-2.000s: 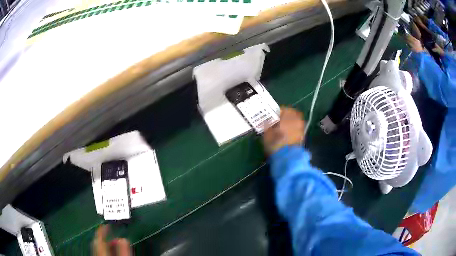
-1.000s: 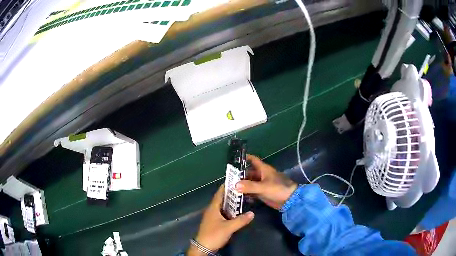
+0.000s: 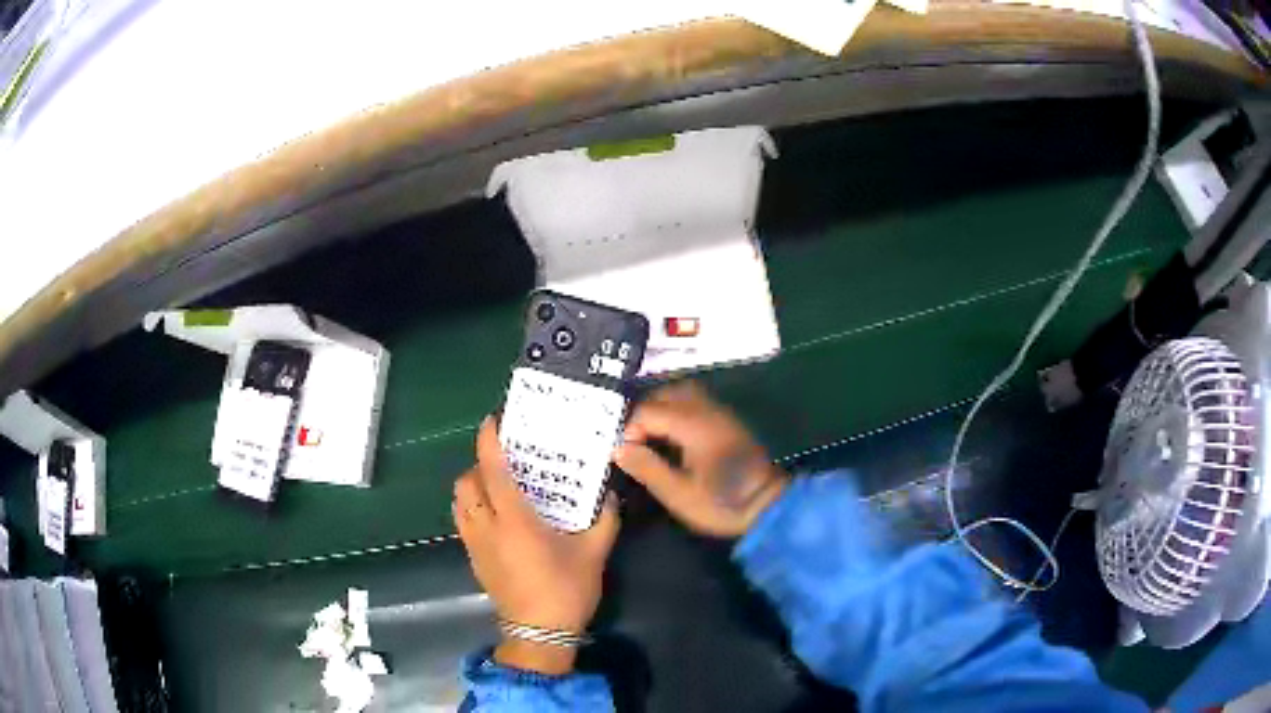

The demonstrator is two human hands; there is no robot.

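A black smartphone (image 3: 569,411) with camera lenses at its top end and a white printed film over its lower part is held upright, back side showing. My left hand (image 3: 537,550) grips its lower end from the left and below. My right hand (image 3: 697,460) is at the phone's lower right edge, with thumb and fingertips pinched there; whether they hold a bit of film cannot be told. An open white retail box (image 3: 725,300) with raised lid lies just beyond the phone, a small red mark inside it.
Two more open boxes, one nearer (image 3: 360,404) and one farther left (image 3: 87,481), have phones on them. A pile of small white pieces (image 3: 342,648) lies at front left. A white fan (image 3: 1178,474) and looping white cable (image 3: 962,460) are at right. Grey stacked trays (image 3: 53,648) are bottom left.
The phone has been raised and turned so its back faces the camera, now overlapping the open box. My right hand has moved to its right edge. The view has shifted, with the fan farther right.
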